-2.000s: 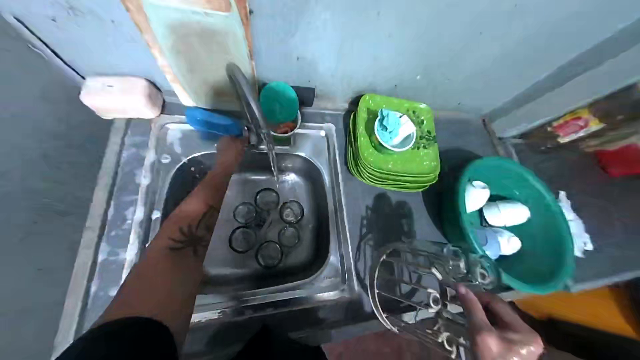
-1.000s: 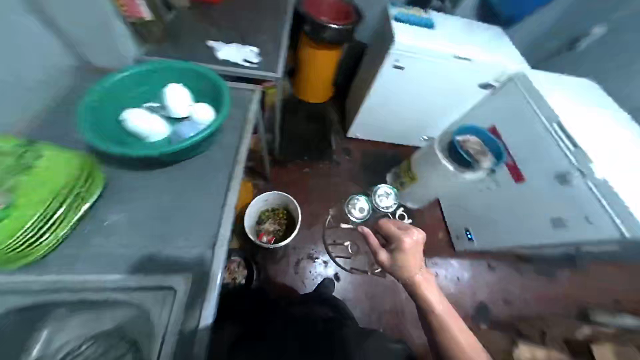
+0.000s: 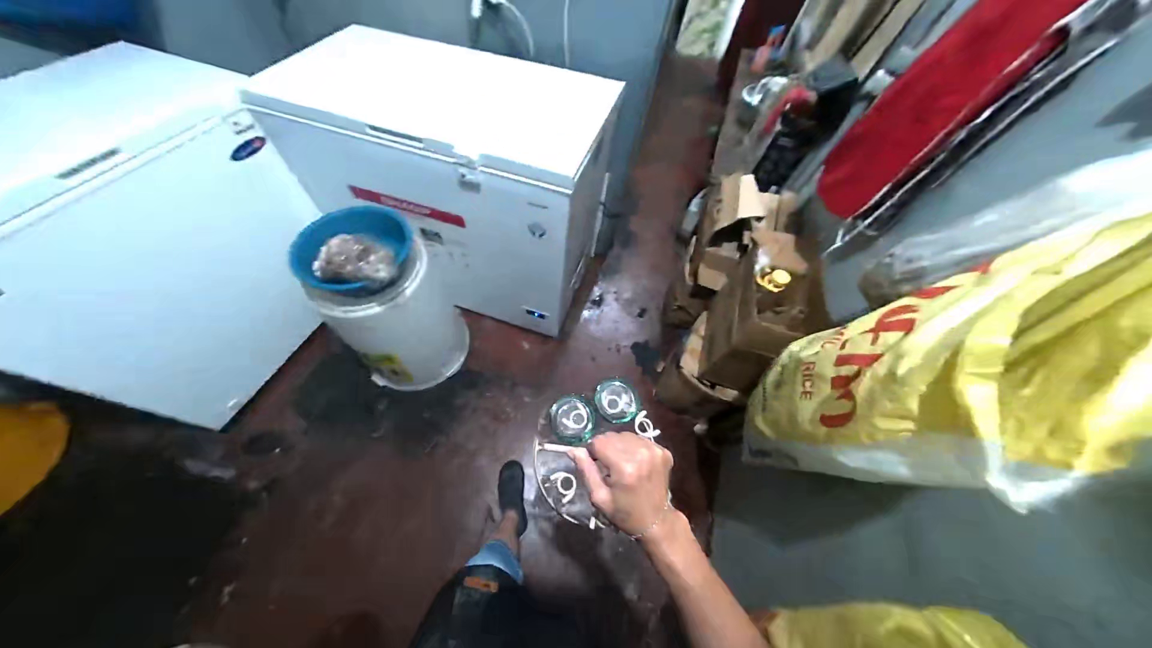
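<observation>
My right hand is closed around the handle of a round wire glass carrier, held low over the floor. Two clear drinking glasses, one of them here and the other here, sit at the carrier's far side. White coiled ends show on the wire frame at its near left and right. The hand hides the middle of the carrier. My left hand is out of the frame.
White chest freezers stand ahead and left. Before them is a white drum topped by a blue basin. Cardboard boxes and a yellow rice sack line the right side. A shod foot is on the reddish floor.
The view has swung far right, from the sink and green basin to the freezers and sacks. My right hand still grips the carrier. My left hand, at the sink two seconds ago, has left view.
</observation>
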